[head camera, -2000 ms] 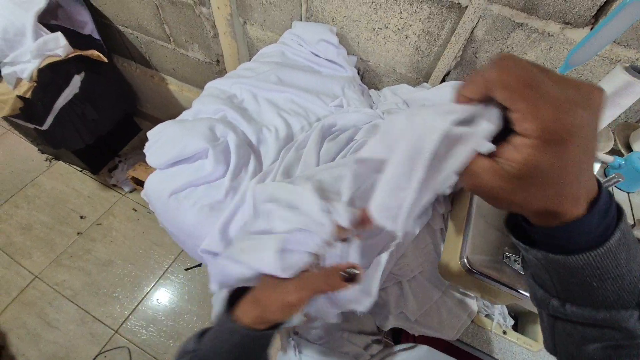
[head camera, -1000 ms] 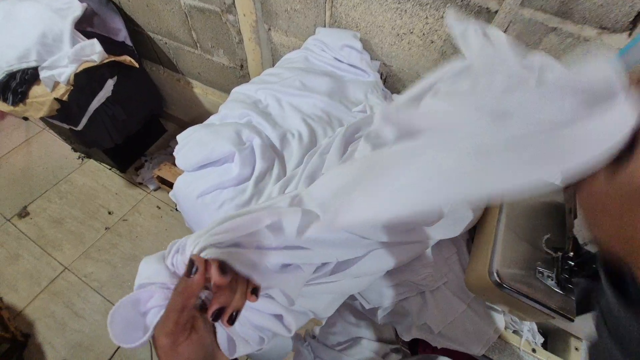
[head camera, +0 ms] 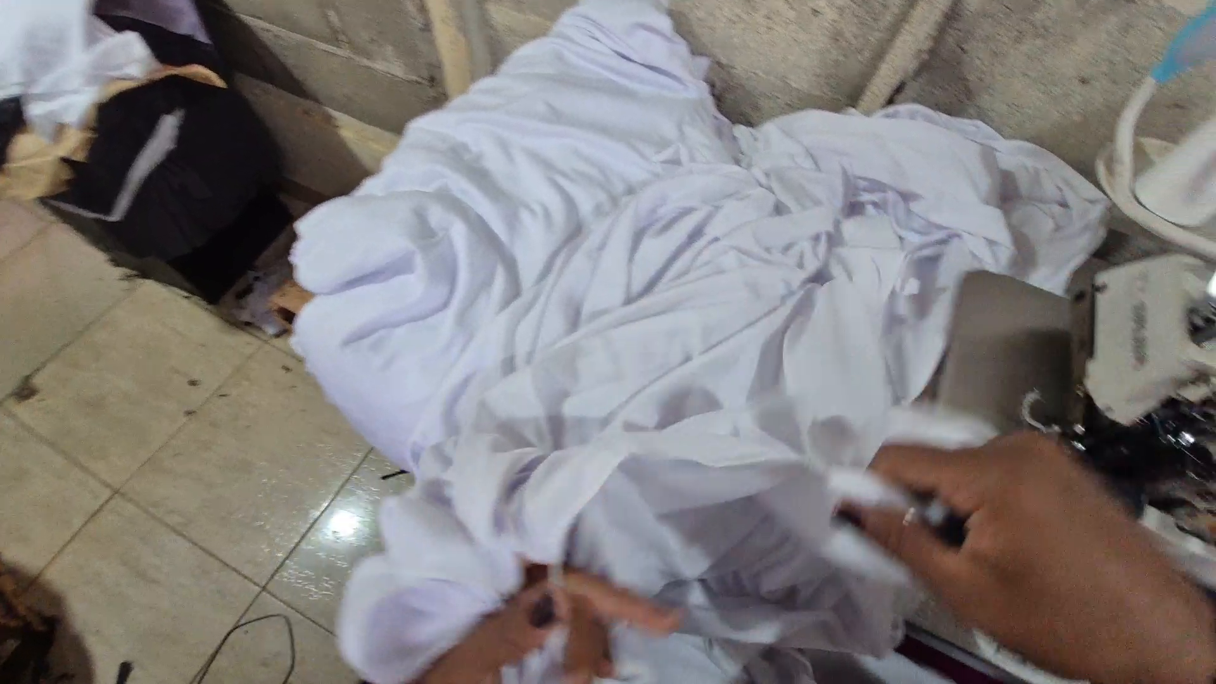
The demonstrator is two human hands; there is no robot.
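A large heap of white fabric (head camera: pixel 589 323) fills the middle of the head view, against the block wall. At the bottom centre, my left hand (head camera: pixel 560 617) grips a bunched part of the white cloth, its fingers partly hidden in the folds. My right hand (head camera: pixel 1007 532), blurred, is at the lower right and pinches an edge of white cloth; a small dark object shows between its thumb and fingers, too blurred to name. Cloth spans the space between both hands. Just beyond my right hand stands a sewing machine (head camera: pixel 1140 332), partly cut off by the frame.
A concrete block wall (head camera: pixel 798 47) runs behind the heap. At upper left stands a dark container or bag (head camera: pixel 180 180) with white cloth over it. Tiled floor (head camera: pixel 161 456) lies to the left, with a thin dark cord (head camera: pixel 256 622) on it. A white cable (head camera: pixel 1121 161) hangs at upper right.
My right hand has come down from the raised position at the right, and the cloth stretched up there now lies lower. More of the sewing machine shows.
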